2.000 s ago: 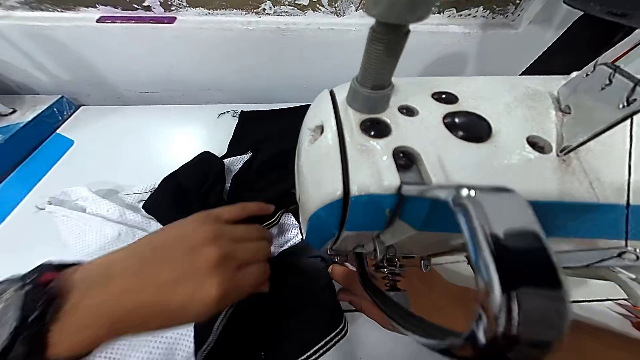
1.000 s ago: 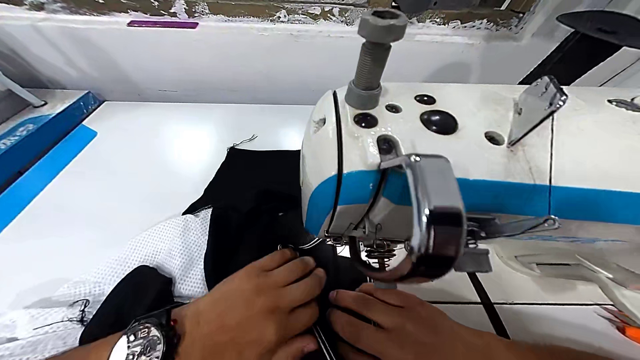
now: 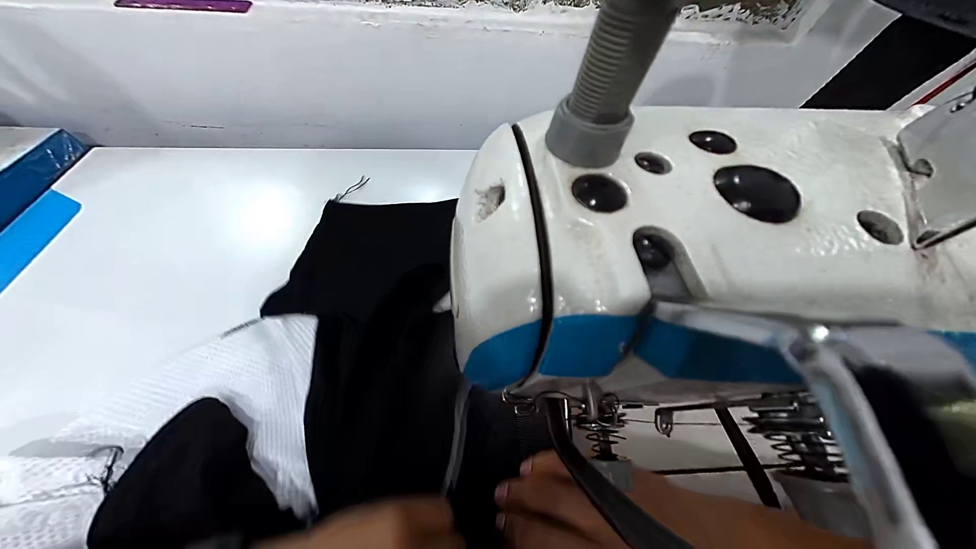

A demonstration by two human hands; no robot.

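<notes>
Black fabric (image 3: pixel 374 358) with a thin light stripe runs under the head of a white and blue industrial sewing machine (image 3: pixel 496 252). White mesh fabric (image 3: pixel 267 374) is joined to its left side. My right hand (image 3: pixel 579 503) lies on the black fabric below the needle area, fingers towards the left, partly behind the curved dark metal lever. At the bottom edge my left hand (image 3: pixel 381 526), blurred and cut off by the frame, is over the fabric; its fingertips cannot be made out. The needle and presser foot are not clearly visible.
A grey flexible conduit (image 3: pixel 610 76) rises from the machine top. A shiny metal guard (image 3: pixel 846 381) and thread tension springs (image 3: pixel 801 435) are at the right. Blue packaging (image 3: pixel 38 175) lies on the white table (image 3: pixel 175 221) at the left, before a low white wall (image 3: pixel 343 84).
Two seconds ago my left hand was on the fabric left of the machine head; now it is at the bottom edge. The black fabric, bunched earlier, lies flatter. The view has moved nearer the machine.
</notes>
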